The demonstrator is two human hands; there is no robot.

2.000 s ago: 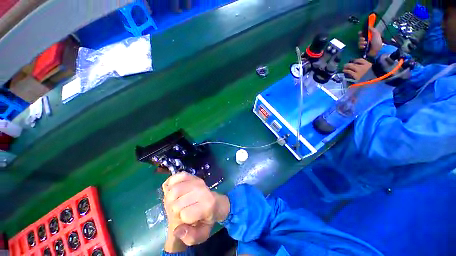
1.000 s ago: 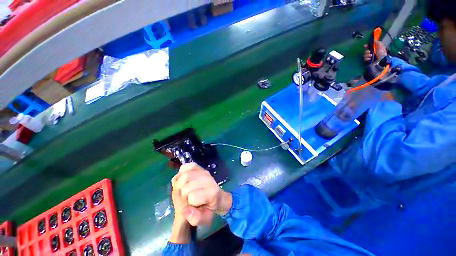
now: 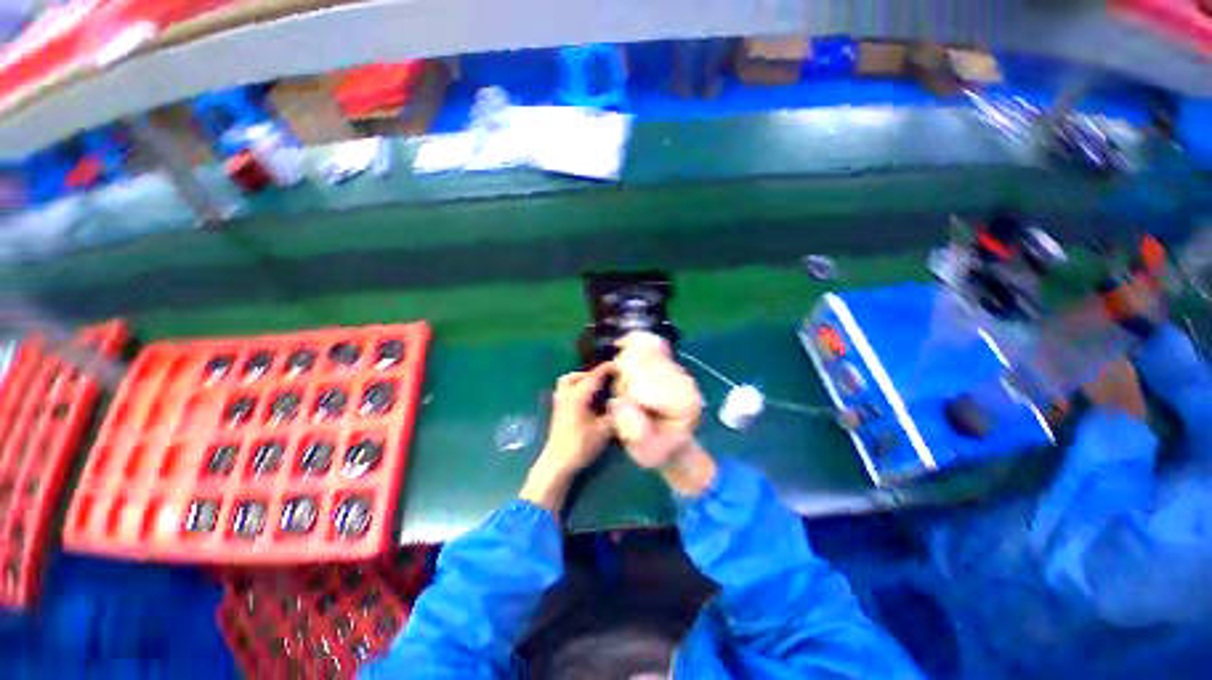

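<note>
The black press fixture (image 3: 630, 300) stands on the green bench in front of me. My right hand (image 3: 654, 395) is a fist over its near side, closed around the clamp handle; the grip is hidden in the fist. My left hand (image 3: 574, 428) is just left of it, fingers bent against the fixture's near left side; blur hides whether they hold anything. No round unit shows in the fixture. A large red tray (image 3: 413, 399) on the left holds round black-and-silver units in its right-hand pockets.
A white squeeze bottle (image 3: 740, 407) stands right of my hands, near a thin tube. Further right are a blue box (image 3: 930, 379), a black regulator and a coworker's blue sleeve (image 3: 1103, 492). A small clear piece (image 3: 514, 432) lies left. More red trays sit far left and below the bench.
The view has levelled and swung left, showing more of the trays. My left hand, earlier largely behind my right, now shows beside it. My right fist is still at the fixture's clamp.
</note>
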